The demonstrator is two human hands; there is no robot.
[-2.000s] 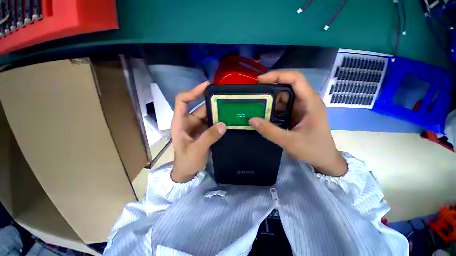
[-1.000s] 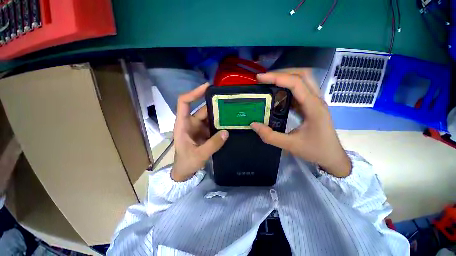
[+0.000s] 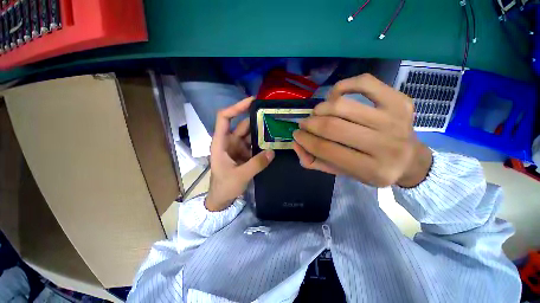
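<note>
The black housing [image 3: 293, 183] is held upright over my lap, its small lettering at the lower end. A cream frame [image 3: 260, 128] borders its window near the upper end. The green-backed panel [image 3: 280, 129] sits tilted in the window, and its right part is hidden behind my fingers. My left hand [image 3: 235, 157] grips the housing's left edge, thumb on the front just below the frame. My right hand [image 3: 361, 133] is over the housing's upper right, its fingertips at the panel's right side. It covers the housing's upper right corner.
A green-matted bench [image 3: 248, 29] runs across the top, with a red tray [image 3: 112, 26] of modules and thin wires [image 3: 392, 23]. A cardboard carton [image 3: 83, 171] stands at left. A label sheet [image 3: 427, 97] and blue bin [image 3: 491, 112] are at right. A red object [image 3: 285, 86] is behind the housing.
My right hand has left the housing's right edge and moved over its front, fingers at the panel. The panel, earlier flat in the window, is now tilted. My left hand keeps its hold.
</note>
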